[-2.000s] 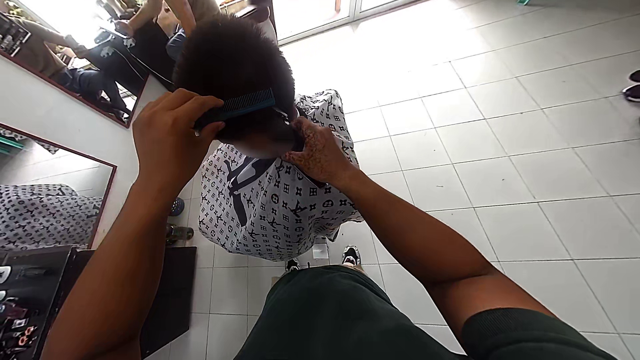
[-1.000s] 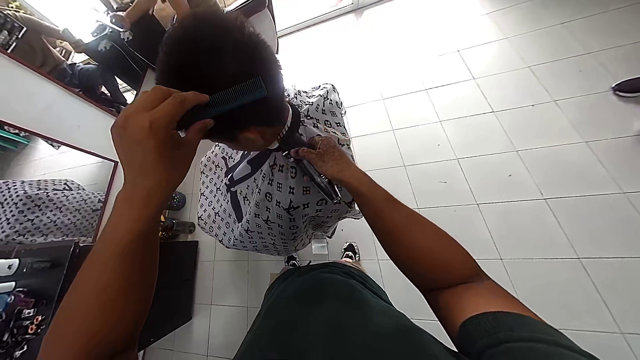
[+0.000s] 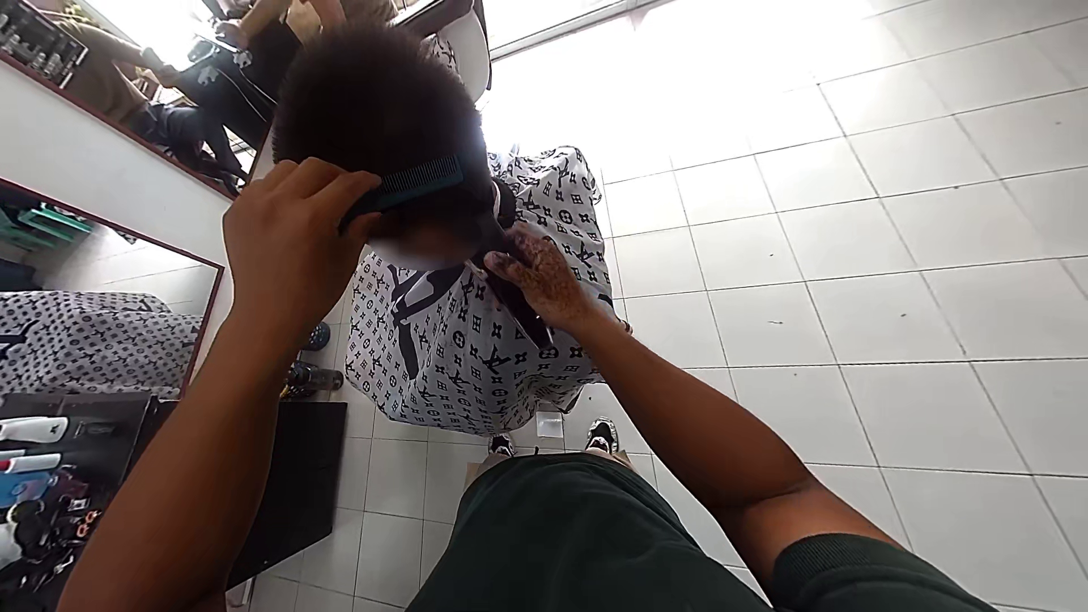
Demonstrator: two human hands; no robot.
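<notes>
A seated person's head with short dark hair (image 3: 374, 102) is in front of me, above a white barber cape (image 3: 450, 365) with a dark monogram pattern. My left hand (image 3: 297, 221) grips a dark blue-green comb (image 3: 421, 183), its teeth up, lying against the lower part of the hair. In my right hand (image 3: 544, 276) is a dark hair clipper (image 3: 520, 310), beside the head near the neck and ear; its blade end is hidden or blurred. A dark strip (image 3: 408, 348) shows on the front of the cape.
Wall mirrors (image 3: 191, 280) stand at the left. A black counter (image 3: 297, 476) below them bears clippers (image 3: 34, 429), bottles and several small tools. Another person's arm and trousers (image 3: 183, 123) show in the upper mirror. White floor tiles (image 3: 765, 323) spread at the right, and a chair back (image 3: 467, 42) is at the top.
My right hand and the clipper have moved up toward the head since one second ago. The comb stays against the hair in my left hand. A dark shoe at the right edge is out of view.
</notes>
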